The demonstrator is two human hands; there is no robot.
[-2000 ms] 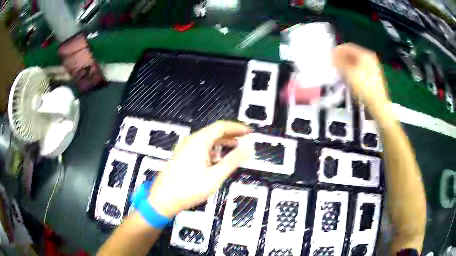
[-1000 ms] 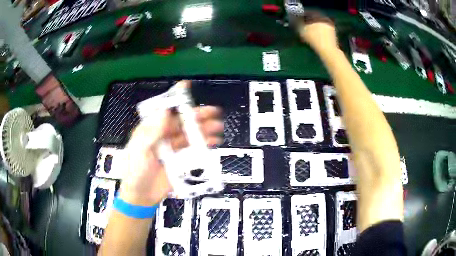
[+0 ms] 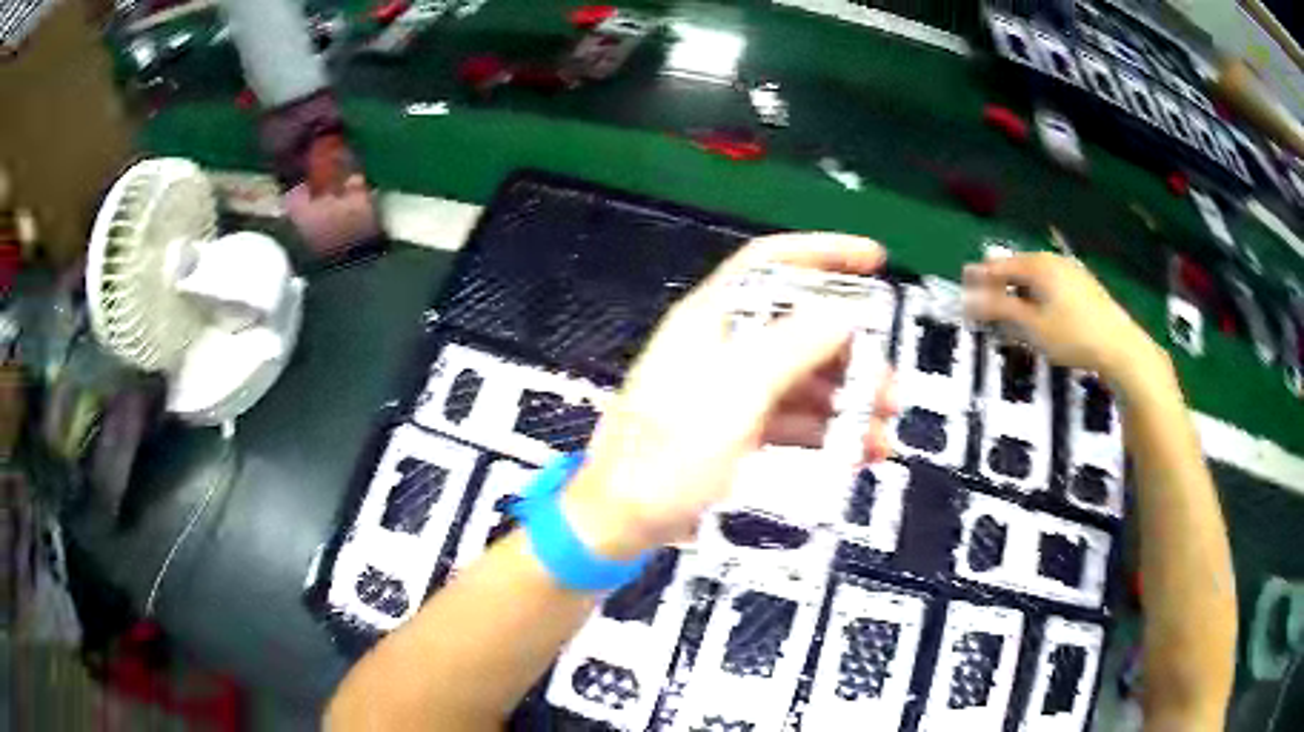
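My left hand (image 3: 715, 386), with a blue wristband (image 3: 565, 536), is over the middle of the black blister tray (image 3: 572, 272). It holds a white housing frame (image 3: 779, 493) whose rounded opening shows below the fingers. My right hand (image 3: 1051, 308) is at the tray's upper right, its fingers bent near the top of the seated frames; it is blurred, and I cannot tell whether it holds anything. White frames with dark windows (image 3: 937, 372) lie in the tray pockets. The tray's upper-left part is bare black plastic.
A white desk fan (image 3: 193, 286) stands left of the tray, with a dark phone (image 3: 322, 186) behind it. Beyond a white strip (image 3: 429, 222), the green belt carries units and a red piece (image 3: 727, 143). Another filled tray (image 3: 1130, 93) is at the upper right.
My left hand has moved right with the frame, its back now towards me. My right hand has come back from the belt to the tray's upper-right edge. The view has shifted.
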